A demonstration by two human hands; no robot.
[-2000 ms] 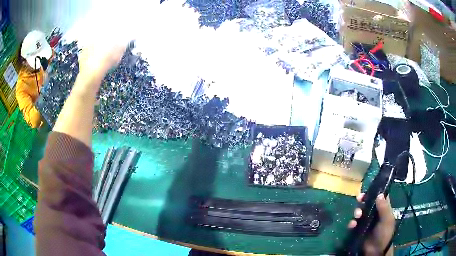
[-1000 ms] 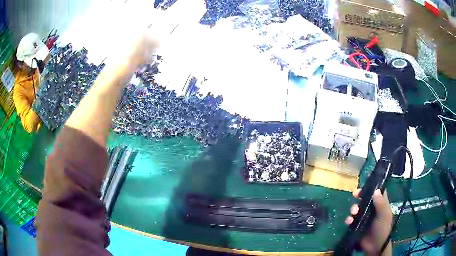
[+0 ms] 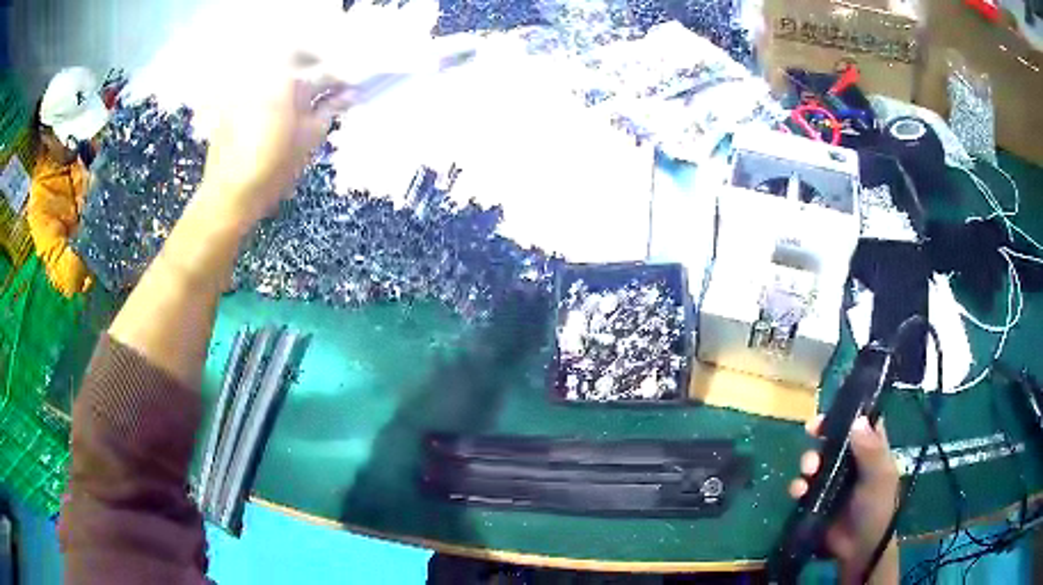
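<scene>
My left hand (image 3: 269, 143) is raised at the upper left over the dark stock pile (image 3: 366, 246), in strong glare. Its fingers are closed on a narrow strip (image 3: 418, 72) that points right. My right hand (image 3: 864, 491) is at the lower right, wrapped around the black electric screwdriver (image 3: 844, 440). The black assembly fixture (image 3: 583, 478) lies on the green bench; no strip can be made out in its groove. The black parts tray (image 3: 686, 343) is heaped with silver fittings (image 3: 623, 343), behind the fixture.
The pale screw feeder (image 3: 778, 274) stands right of the tray on a wooden base (image 3: 755, 394). Grey-black strips (image 3: 246, 417) lie side by side at the left. Black and white cables (image 3: 1012, 297) lie at right. Cartons (image 3: 846, 46) stand behind. A person in orange (image 3: 60, 211) is at far left.
My left hand has moved over the pile, and a strip now shows in its fingers. My right hand still holds the screwdriver in about the same place. The view has shifted slightly.
</scene>
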